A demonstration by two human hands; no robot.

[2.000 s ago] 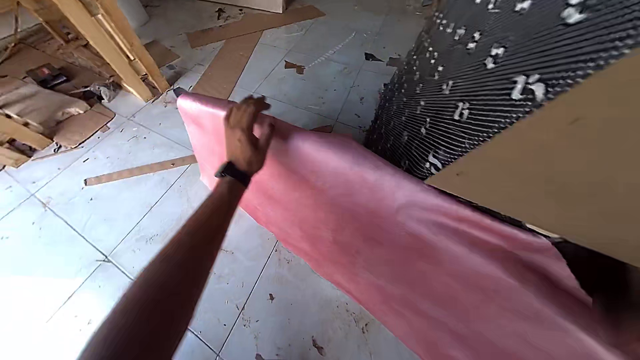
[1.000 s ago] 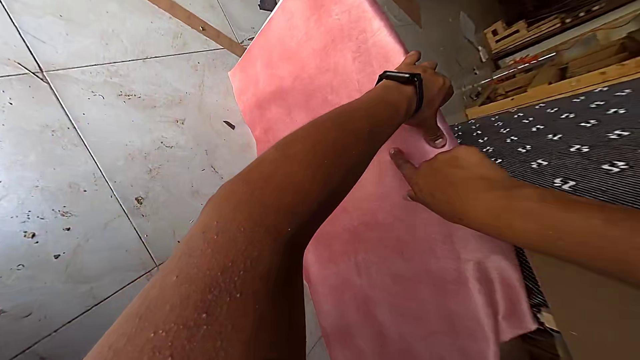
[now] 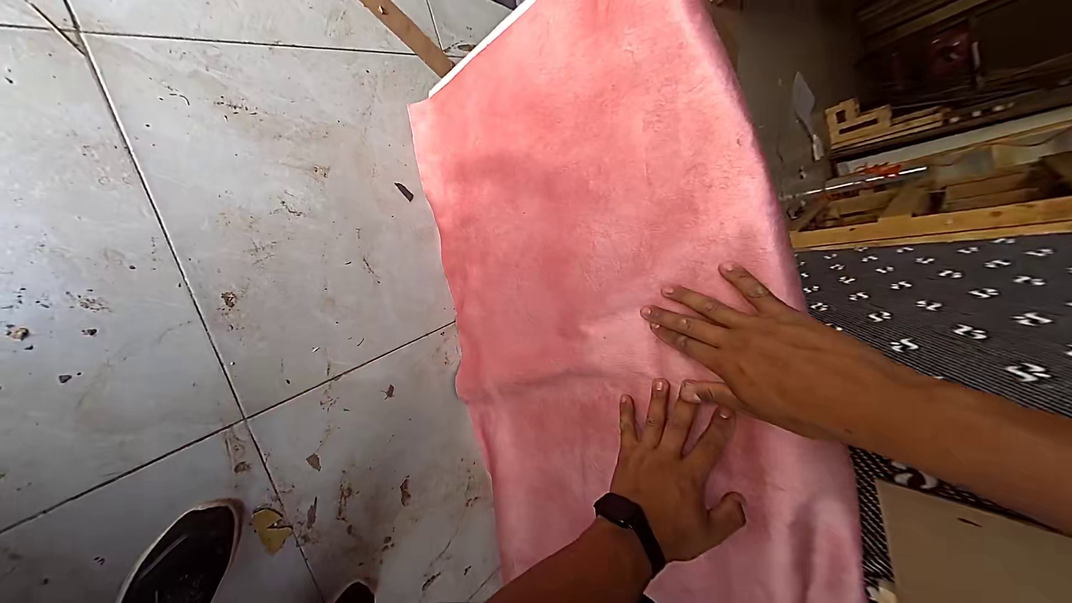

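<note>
Pink plush fabric (image 3: pixel 578 209) hangs over the side of a piece of furniture, with a white edge showing at its upper left. Both palms rest flat on the cloth, fingers spread, neither one gripping anything. My left hand (image 3: pixel 674 477), with a black band on the wrist, lies on its lower part. Just above and to the right, my right hand (image 3: pixel 754 352) reaches in from the right side; its thumb is at the fingertips of the left. Dark patterned fabric (image 3: pixel 946 310) with white marks covers the surface to the right of the pink cloth.
The tiled floor (image 3: pixel 318 251) on the left bears scraps and dirt. A brown strip (image 3: pixel 410 33) lies at the top. Wooden frame pieces (image 3: pixel 938 222) are at the upper right, a beige panel (image 3: pixel 971 544) at the lower right. A dark shoe (image 3: pixel 184 557) shows at the lower left.
My left hand has left the fabric's upper right edge and moved down onto its face. My right hand now lies flat with spread fingers. The view has turned strongly since the earliest frame.
</note>
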